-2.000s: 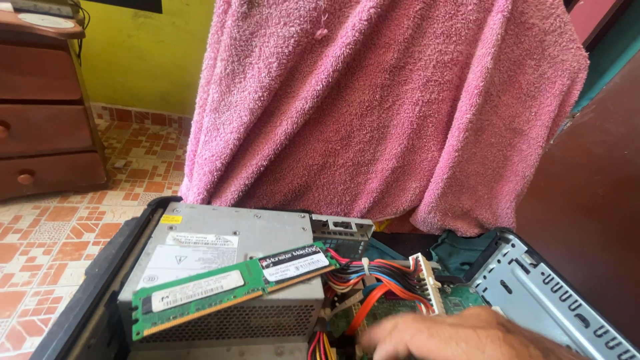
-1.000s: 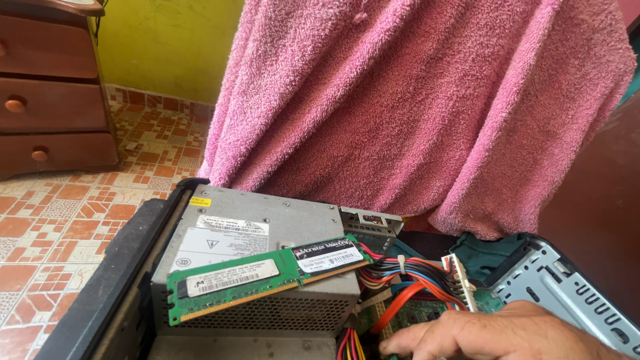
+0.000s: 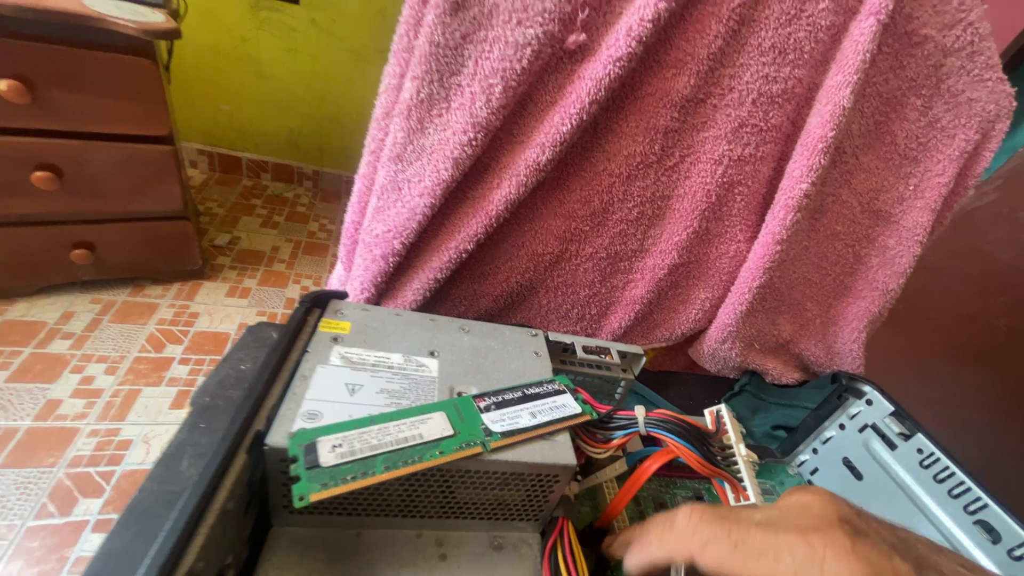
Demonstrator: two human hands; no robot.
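My right hand point(image 3: 768, 536) reaches in from the lower right, over the motherboard point(image 3: 656, 496) in an open computer case. Its fingertips are low beside a flat red cable point(image 3: 640, 484); what they touch or hold is hidden. Just above the hand stands a white multi-pin power connector point(image 3: 738, 456) with a bundle of coloured wires point(image 3: 616, 424). Left of it, a green memory module point(image 3: 464, 436) lies slantwise on top of the metal power supply point(image 3: 448, 344); it appears as two labelled sections, and whether they are separate modules I cannot tell. My left hand is out of view.
A metal drive bracket point(image 3: 904, 472) slopes along the case's right side, and the black case edge point(image 3: 216, 448) runs along the left. Behind the case hangs a pink towel point(image 3: 640, 176). A wooden drawer unit point(image 3: 88, 192) stands on the tiled floor point(image 3: 120, 352) at the left.
The view has shifted somewhat. My right hand stays low over the motherboard, its fingers slightly changed in pose. The memory module remains on the power supply.
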